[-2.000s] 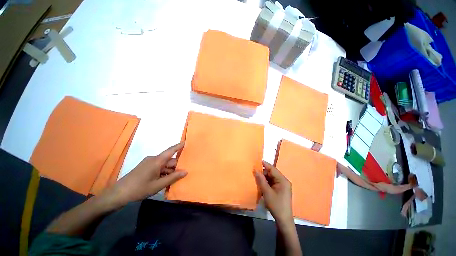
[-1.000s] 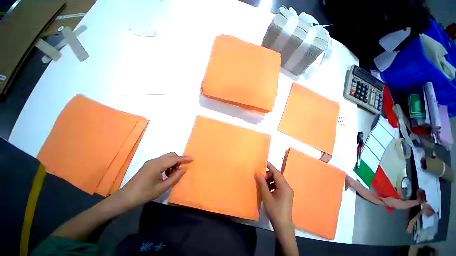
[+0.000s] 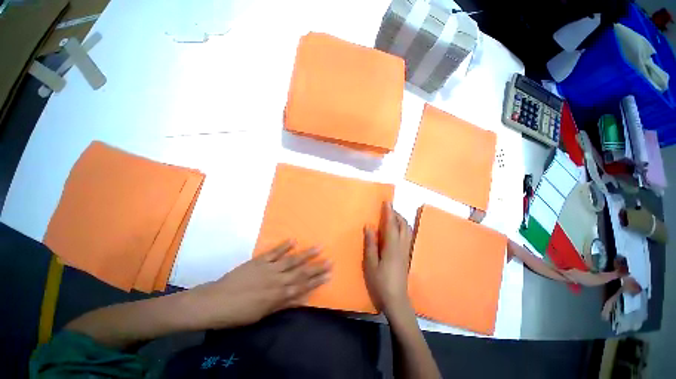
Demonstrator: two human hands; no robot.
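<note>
The main stack of orange panels [image 3: 326,203] lies flat directly before me. My left hand [image 3: 285,275] lies palm down on its lower left part, fingers slightly spread. My right hand [image 3: 388,255] rests at its right edge, thumb and fingers apart, fingertips on the upper right part. Neither hand visibly grips a panel. The far stack [image 3: 345,92] is beyond it. The right-hand stack [image 3: 458,270] sits just right of my right hand. The left-hand pile [image 3: 111,211] lies fanned at the left. A small orange piece [image 3: 452,157] lies flat beyond the right-hand stack.
Banded pale bundles [image 3: 428,44] stand behind the far stack. A calculator [image 3: 532,111], a swatch card [image 3: 552,192] and a curling pinkish strap [image 3: 548,270] are at the right. A blue crate [image 3: 604,81] is at the upper right. Brown cardboard [image 3: 26,44] is at the far left.
My left hand has moved from the stack's left edge onto its top and flattened. My right hand has moved up along the right edge, its fingers now extended.
</note>
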